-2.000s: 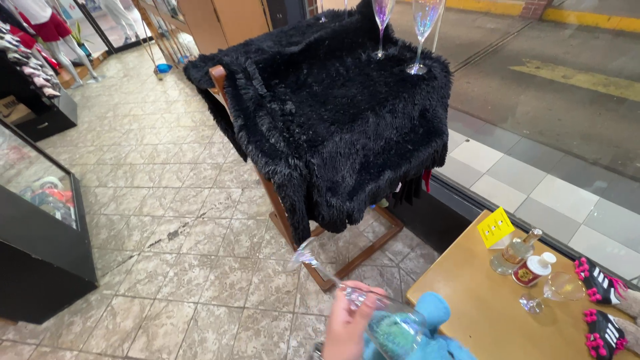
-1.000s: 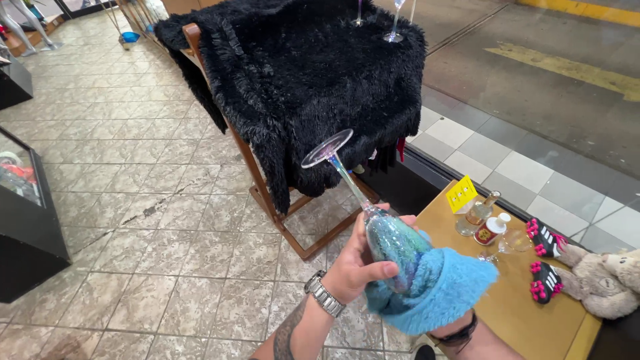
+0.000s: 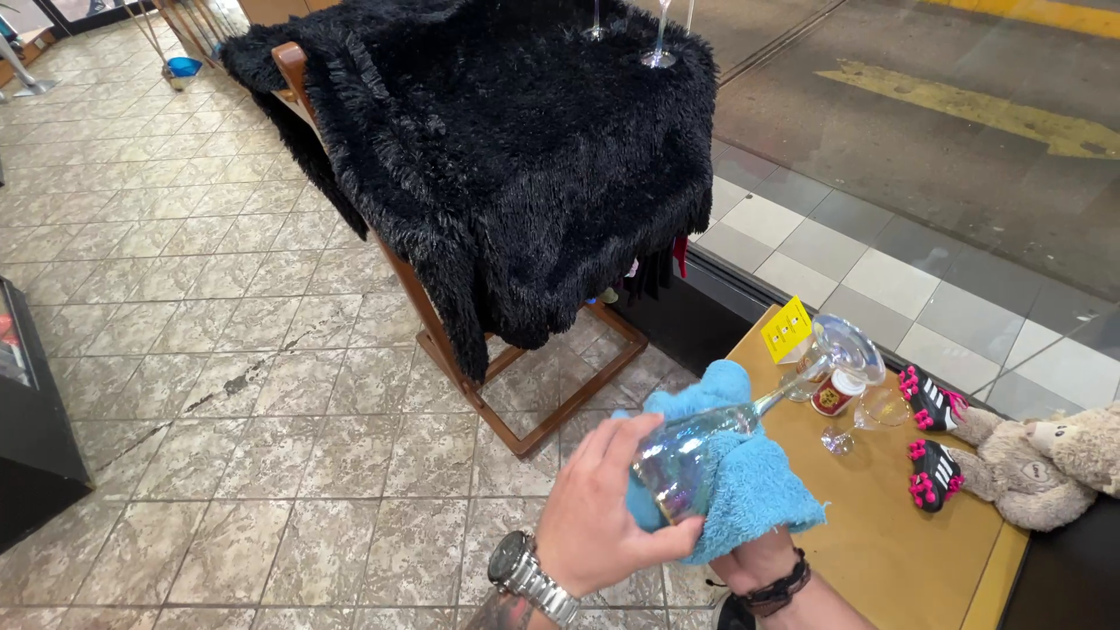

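An iridescent stemmed glass (image 3: 687, 455) lies tilted between my hands, its foot pointing up and to the right. My left hand (image 3: 599, 507), with a metal-band watch at the wrist, grips the bowl near the rim. A blue terry cloth (image 3: 757, 490) wraps around the bowl's right and far sides. My right hand (image 3: 761, 556) is mostly hidden beneath this cloth and holds it against the glass; a dark braided bracelet circles that wrist. The glass's foot overlaps the view of small bottles on the wooden table.
Black shaggy fabric (image 3: 560, 175) covers a wooden-framed stand and bears stemmed glasses (image 3: 658, 58). On the low wooden table (image 3: 857, 542) are a yellow card (image 3: 787, 330), a white-capped bottle (image 3: 837, 391), a small clear glass (image 3: 838, 437) and a plush toy (image 3: 1037, 464). A window borders the right side.
The glass's foot has swung from upper left to upper right. My left hand has shifted its hold on the bowl. Two seconds ago, the foot pointed left.
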